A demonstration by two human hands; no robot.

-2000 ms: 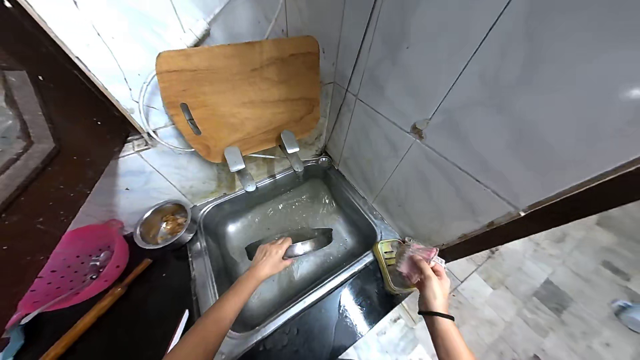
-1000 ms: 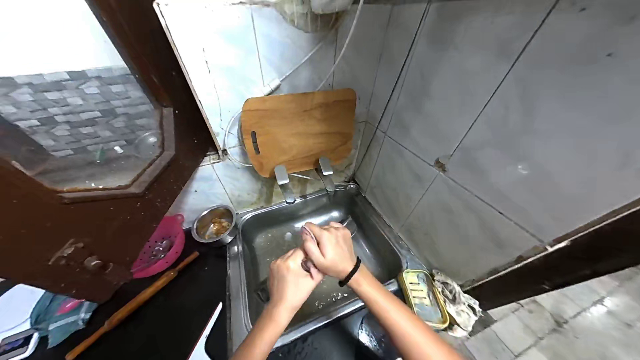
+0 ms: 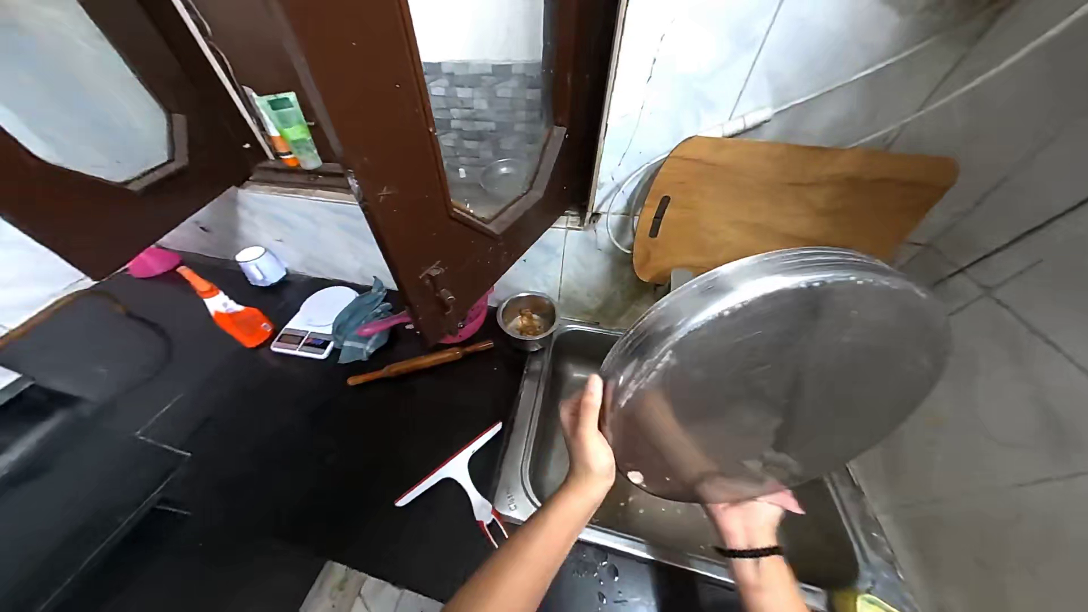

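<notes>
A large round steel tray (image 3: 782, 382) is tilted above the steel sink (image 3: 531, 425), its wet underside or base facing me. My left hand (image 3: 588, 442) grips its left edge, thumb up along the rim. My right hand (image 3: 748, 518) supports the lower edge from below, its fingers partly hidden by the tray; a bit of pink material shows beside it. A black band circles the right wrist. The taps are mostly hidden behind the tray.
A wooden cutting board (image 3: 782, 200) leans behind the sink. A steel bowl with scraps (image 3: 528, 321), a rolling pin (image 3: 421, 364), a squeegee (image 3: 459, 467), a kitchen scale (image 3: 314, 323) and a spray bottle (image 3: 229, 310) lie left. An open cabinet door (image 3: 425, 170) juts out above.
Both hands, together low in the sink one second ago, now hold the large tray raised above it. The view has swung left.
</notes>
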